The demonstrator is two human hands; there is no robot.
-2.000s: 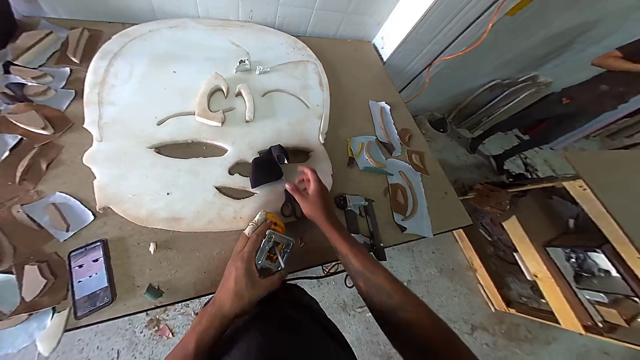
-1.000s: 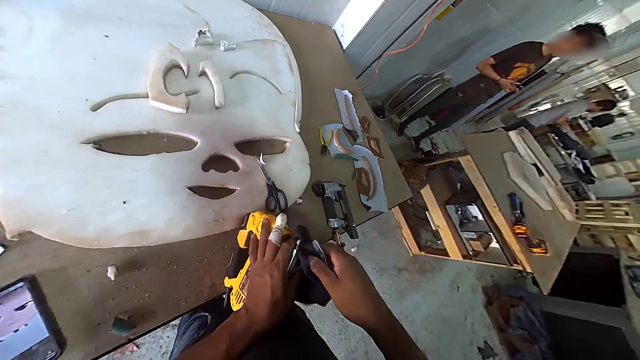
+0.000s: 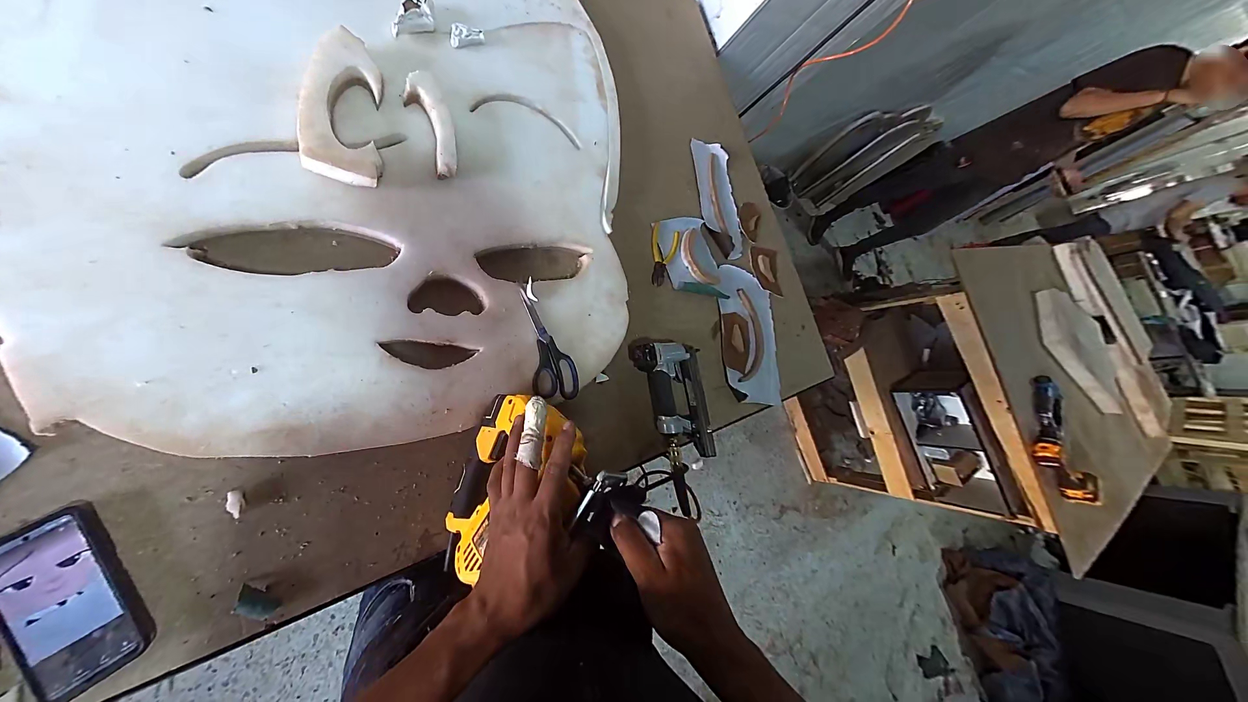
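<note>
My left hand [image 3: 531,531] lies over a yellow and black power tool [image 3: 476,541] at the table's front edge and grips it; one finger has a white wrapping. Close to the tool's metal end, my right hand [image 3: 678,575] has its fingers closed around a dark item, partly hidden, whose kind I cannot tell. Black-handled scissors [image 3: 556,370] rest partly on a big pale foam face panel [image 3: 292,361], their tips by the smaller eye opening. Two loose curved foam pieces, a thick one [image 3: 317,117] and a slim one [image 3: 439,127], lie on the panel.
An air stapler [image 3: 673,390] lies right of the scissors. Beyond it are paper templates [image 3: 756,341] and yellow-handled pliers [image 3: 665,255]. A phone [image 3: 73,604] showing a picture lies front left. At right, a wooden workbench [image 3: 994,390] holds a cordless drill [image 3: 1048,429]; people stand farther back.
My right hand has come from above the face panel down beside the power tool, near my lap. The black item that partly covered the scissors is off the panel. The view has shifted.
</note>
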